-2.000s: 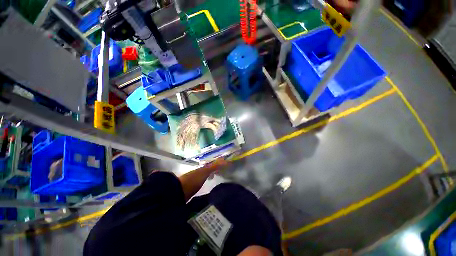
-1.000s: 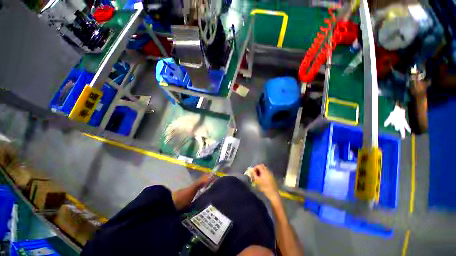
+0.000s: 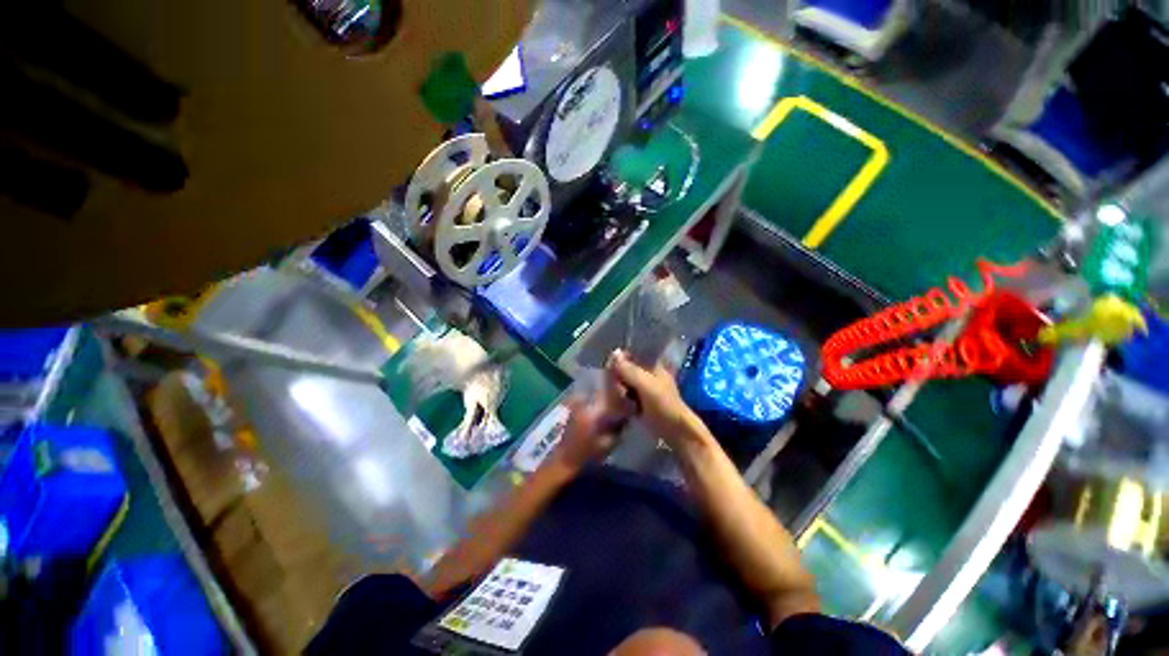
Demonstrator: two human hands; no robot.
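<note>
My left hand [image 3: 596, 426] and my right hand [image 3: 649, 388] are close together in front of my body, both bare and blurred. The fingers look bent, but I cannot tell if anything is held in them. A pale wire bundle [image 3: 476, 408] lies bent on a small green shelf [image 3: 533, 381], left of my hands. A crimping machine [image 3: 624, 212] with a large grey spoked reel [image 3: 494, 221] stands on the green bench beyond it.
A blue stool [image 3: 747, 372] stands just right of my hands. A red coiled hose [image 3: 908, 344] hangs at the right. A large brown round shape [image 3: 295, 167] fills the upper left. Blue bins [image 3: 62, 493] stand at the far left. A white post [image 3: 1006, 506] rises at the right.
The view has moved closer to the bench and turned. My hands, apart one second ago, have come together. The machine and its reel now show larger.
</note>
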